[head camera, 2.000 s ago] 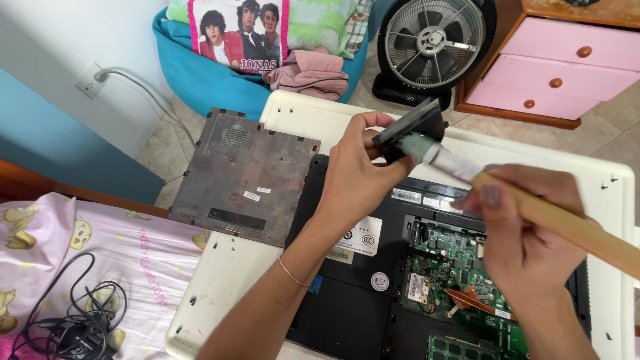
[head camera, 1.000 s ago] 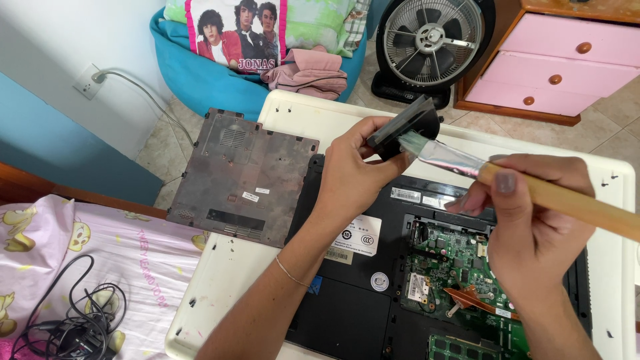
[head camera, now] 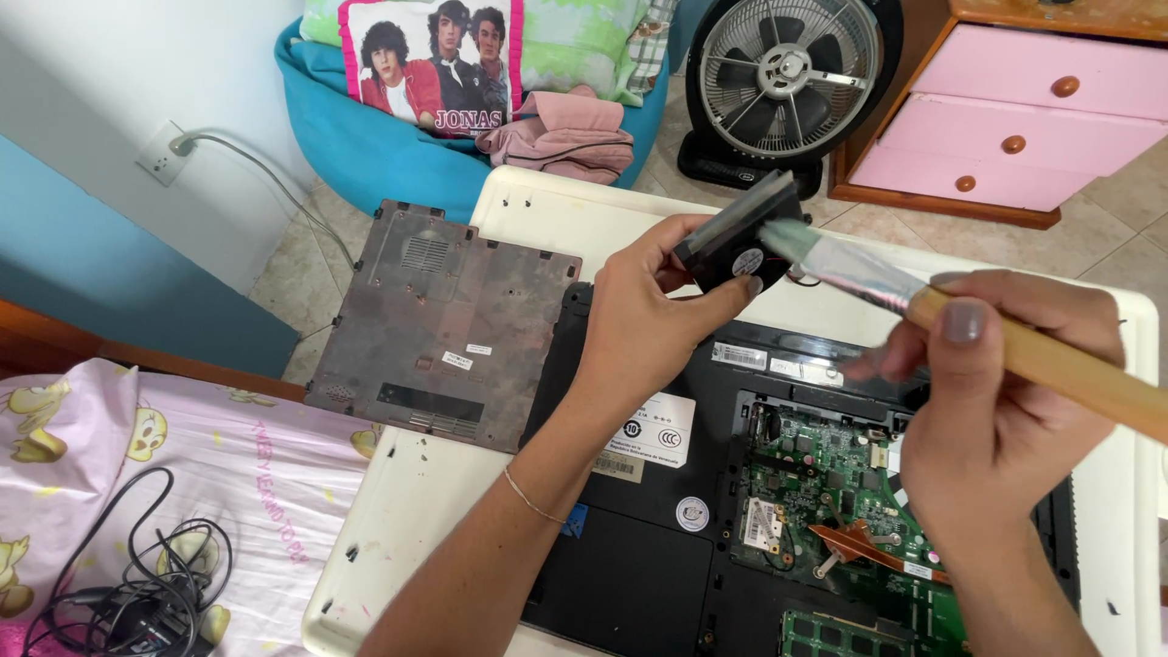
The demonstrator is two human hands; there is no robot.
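Observation:
Raised above the laptop, my left hand (head camera: 652, 310) grips a small black laptop cooling fan (head camera: 744, 237) by its edge, tilted, with a round sticker facing me. My right hand (head camera: 995, 392) holds a flat paintbrush (head camera: 1031, 351) by its wooden handle; the bristles touch the fan's face. Beneath both hands lies a black laptop (head camera: 630, 547), underside up. Its open bay shows a green circuit board (head camera: 821, 474), a copper heat pipe (head camera: 858, 543) and a memory module (head camera: 835, 634). The laptop's removed bottom cover (head camera: 447, 319) lies to the left, partly over the table's edge.
The laptop rests on a white plastic table (head camera: 401, 511). On the left, a bed with a printed sheet (head camera: 292, 484) bears a tangled black cable with an adapter (head camera: 155, 611). Beyond the table are a blue beanbag (head camera: 365, 164), a floor fan (head camera: 785, 82) and a pink drawer unit (head camera: 1013, 137).
The brush has shifted slightly over the fan's face, its bristles still against it. My left hand keeps its hold on the fan, with little change in place.

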